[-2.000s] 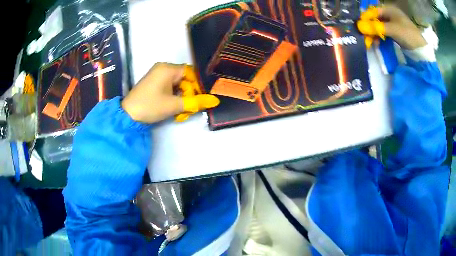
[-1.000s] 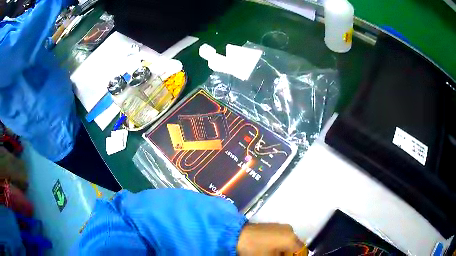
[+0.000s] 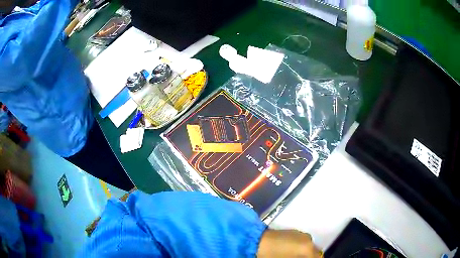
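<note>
A black rectangle with orange line print (image 3: pixel 365 242), a tablet or its film, lies on the white mat and is cut off by the bottom edge. My left hand (image 3: pixel 287 244) is at its left side, with a trace of a yellow finger cot at the fingertips. The fingers are cut off, so their hold is hidden. My right hand is out of the picture. A stack of printed films (image 3: pixel 247 151) with orange lines and white lettering lies on clear plastic, beyond my left sleeve.
An oval dish (image 3: pixel 174 121) holds two metal-capped containers and yellow-orange finger cots. White wipes (image 3: pixel 265 63) and a plastic bag (image 3: pixel 318 101) lie behind the films. A white bottle (image 3: pixel 360 33) stands at the back. Black foam trays (image 3: pixel 403 136) are at right. A person's blue sleeve (image 3: pixel 45 85) is at left.
The view has swung left from the mat to the film stack and dish. The printed piece, earlier held up between both hands, now shows low at the bottom edge. My right hand has left the picture.
</note>
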